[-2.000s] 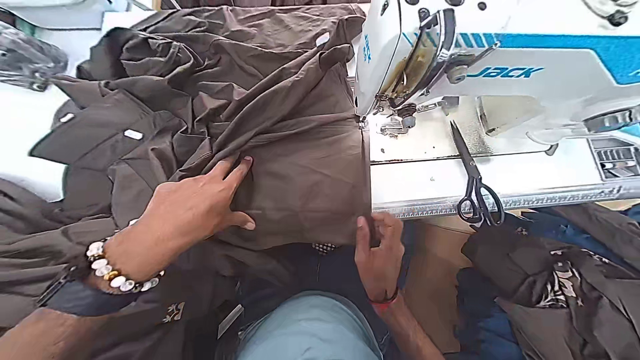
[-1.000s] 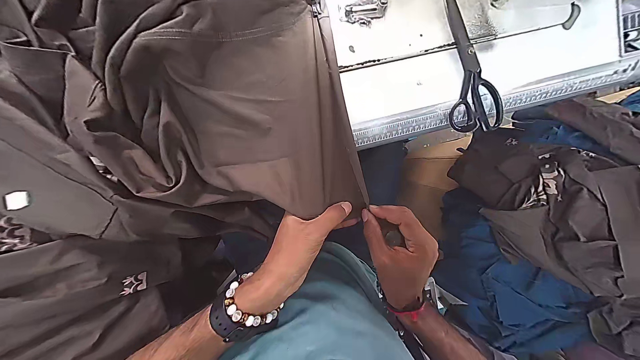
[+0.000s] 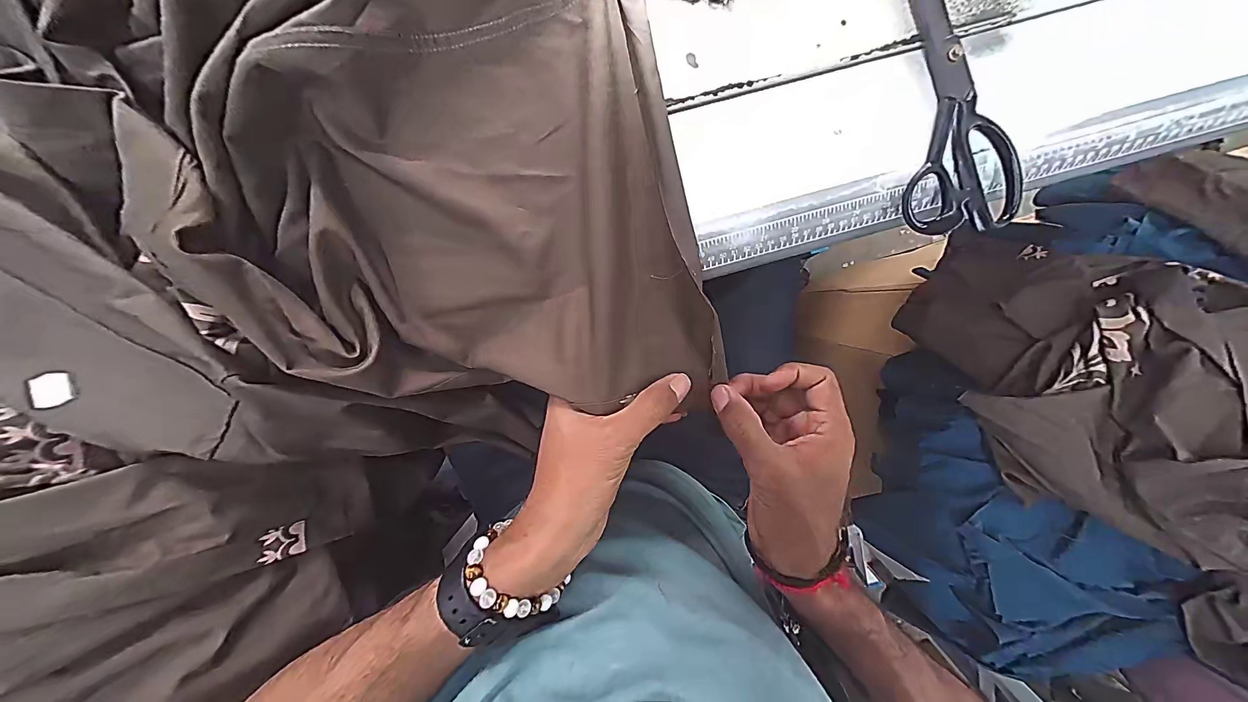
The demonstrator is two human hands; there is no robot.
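A brown fabric garment (image 3: 487, 214) hangs over the table's near edge, with a raw edge along its right side. My left hand (image 3: 609, 439) grips its lower edge, thumb on top and the other fingers hidden under the cloth. At the lower right corner, my right hand (image 3: 785, 429) pinches the fabric edge between thumb and index finger, the other fingers curled. A beaded bracelet and a dark strap circle my left wrist; red and dark bands are on my right.
Black-handled scissors (image 3: 960, 146) lie across the metal ruler strip (image 3: 809, 224) on the sewing table's edge. Right of my hands are piled brown garments (image 3: 1092, 390) and blue cloth (image 3: 1014, 526), beside a cardboard box (image 3: 848, 312). More brown cloth (image 3: 146, 575) lies at left.
My left hand has moved from lying flat on the cloth to its lower edge, beside my right hand. The view has shifted down and closer, and the sewing machine head is out of sight.
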